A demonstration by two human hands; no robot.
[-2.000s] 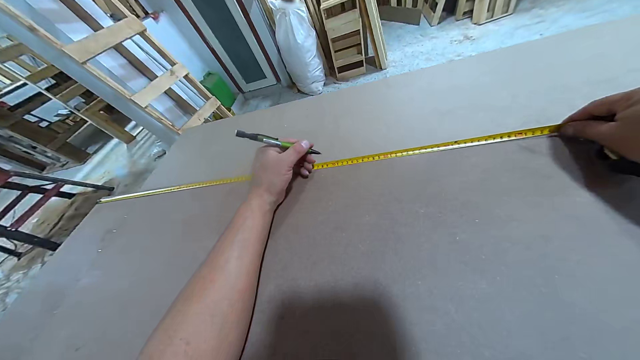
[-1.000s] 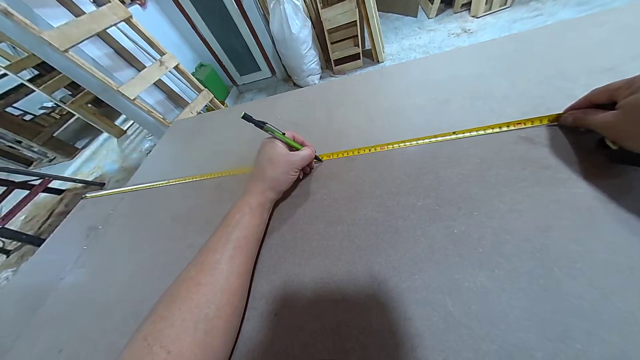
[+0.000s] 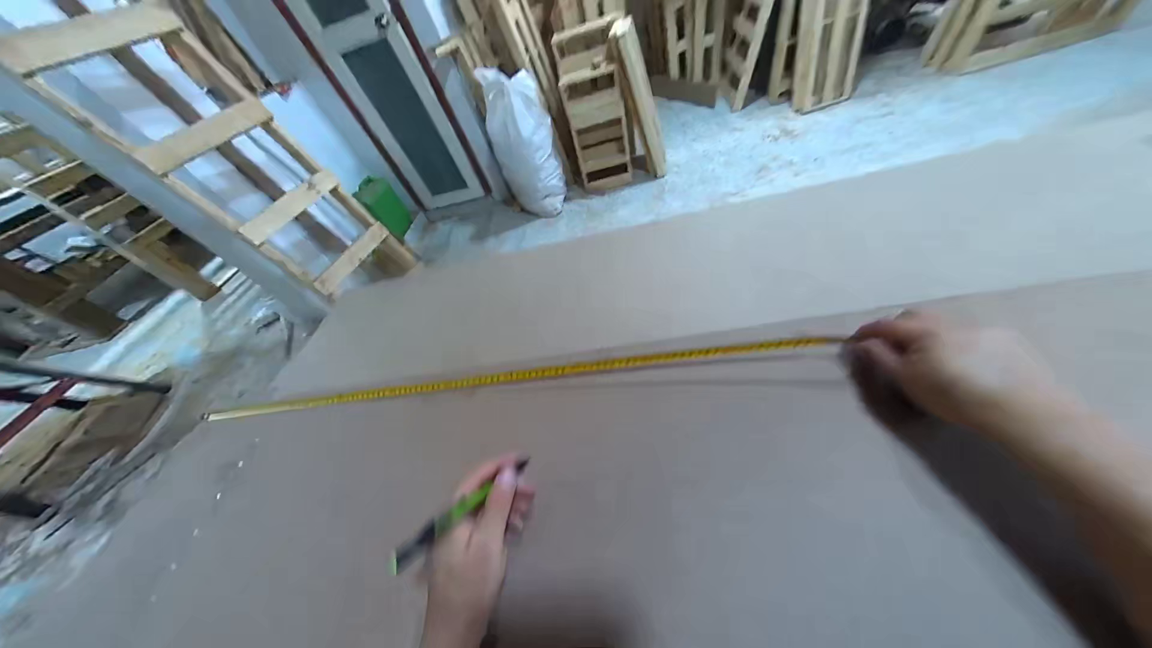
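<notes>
A yellow measuring tape blade (image 3: 540,372) stretches across a large flat brownish board (image 3: 684,504), its far end near the board's left edge. At the tape's right end is my right hand (image 3: 927,360), its fingers closed on the tape; the hand is blurred and the tape's case is hidden. Below the tape, nearer to me, my left hand (image 3: 481,531) holds a green and black marking pencil (image 3: 459,508) between thumb and fingers. The pencil's dark tip points up and right, apart from the tape.
Slatted wooden frames (image 3: 211,135) lean at the left beside metal bars (image 3: 81,373). Beyond the board's far edge stand a green container (image 3: 384,207), a door (image 3: 405,117), a white sack (image 3: 524,144) and several wooden frames (image 3: 594,108) on the floor.
My left hand with the pencil has moved off the tape towards me. My right hand still has the tape, which now lies a little farther across the board.
</notes>
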